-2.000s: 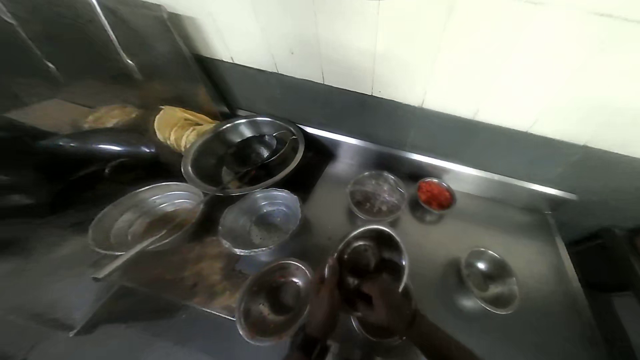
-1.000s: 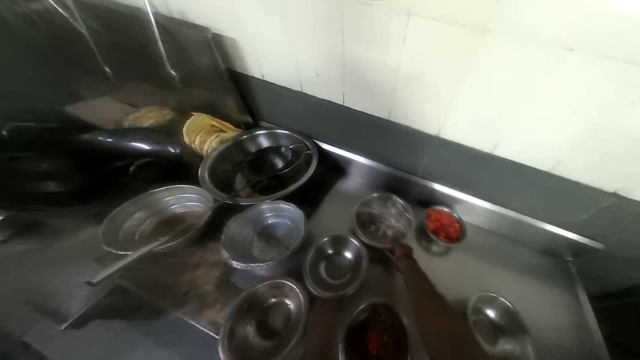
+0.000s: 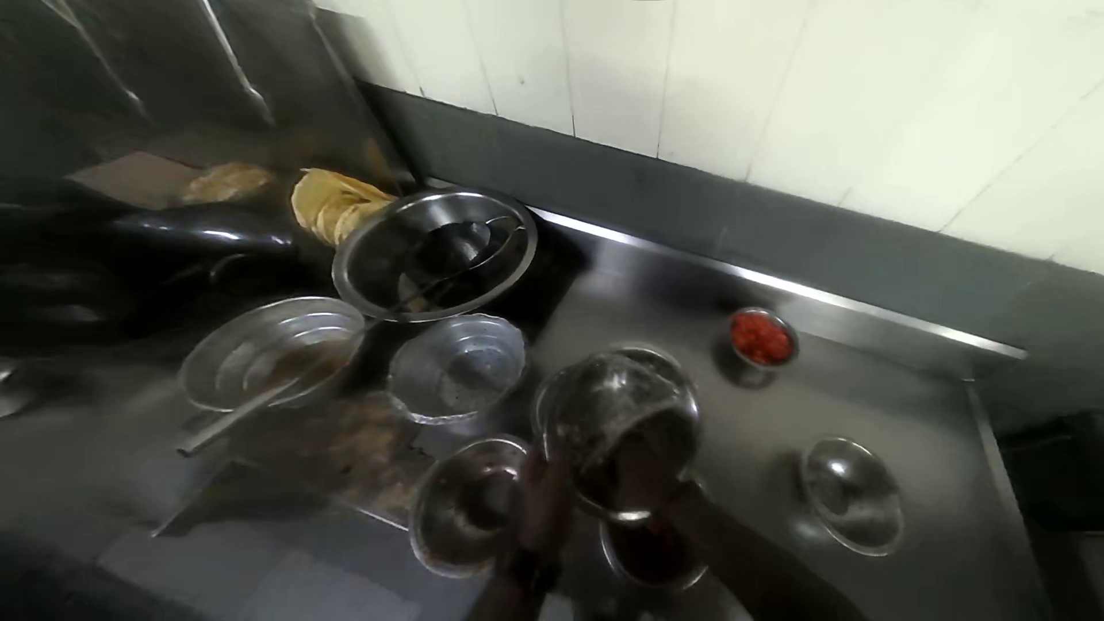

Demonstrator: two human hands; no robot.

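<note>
A steel bowl (image 3: 617,401) with a pale coating or contents is tilted between my hands, overlapping other bowls. My left hand (image 3: 543,496) is at its left rim and appears to hold it. My right hand (image 3: 651,470) lies over its near inner side; blur and shadow hide the fingers. In front of it, partly covered by my right wrist, is a bowl (image 3: 647,552) with dark reddish contents. Left of my left hand stands a steel bowl (image 3: 466,509) with residue inside. Another steel bowl (image 3: 642,352) shows just behind the held one.
A small bowl of chopped red food (image 3: 761,338) stands at the back; an empty steel bowl (image 3: 852,496) is at the right. Leftward are a dented metal bowl (image 3: 457,366), a wide basin with a ladle (image 3: 354,267), a pan with a long-handled utensil (image 3: 203,371) and stacked flatbreads (image 3: 332,203).
The bowl my right hand reached at the back, beside the red food, has come forward between my hands. My left hand has come into clear view at its left side.
</note>
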